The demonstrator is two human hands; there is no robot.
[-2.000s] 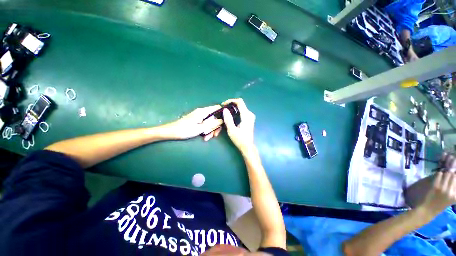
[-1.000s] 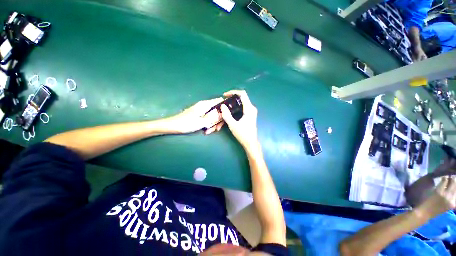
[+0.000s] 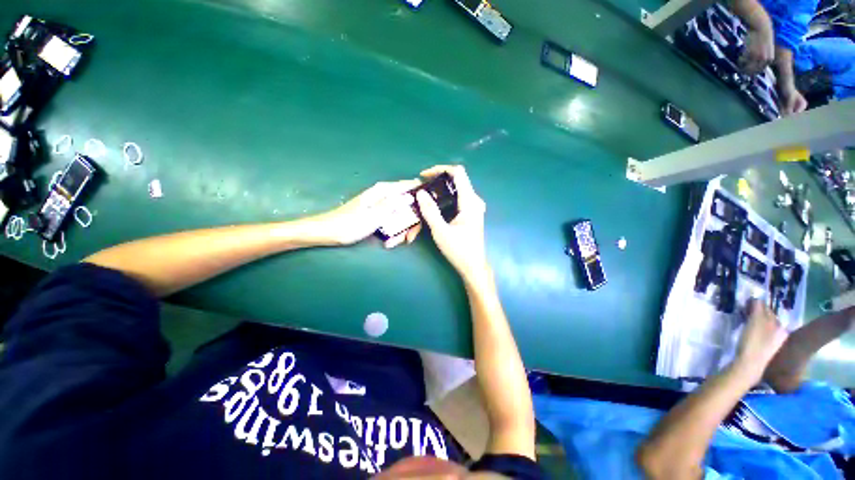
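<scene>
A black phone unit with a white area at its left end is held between both my hands above the green bench. My left hand grips its left end; the white part shows at the fingers. My right hand grips the black end, thumb on top. The fingers hide much of the unit. A phone with keypad and screen lies on the bench to the right of my hands, a small pale speck beside it.
A phone pile, several thin white loops and a keypad phone lie at left. Phones lie in a row along the back. A grey metal post, a white sheet with black parts and a neighbour's hand are at right.
The held unit now shows a white area near my left fingers. The phones at the back have shifted in view. The neighbour's hand has moved left over the white sheet.
</scene>
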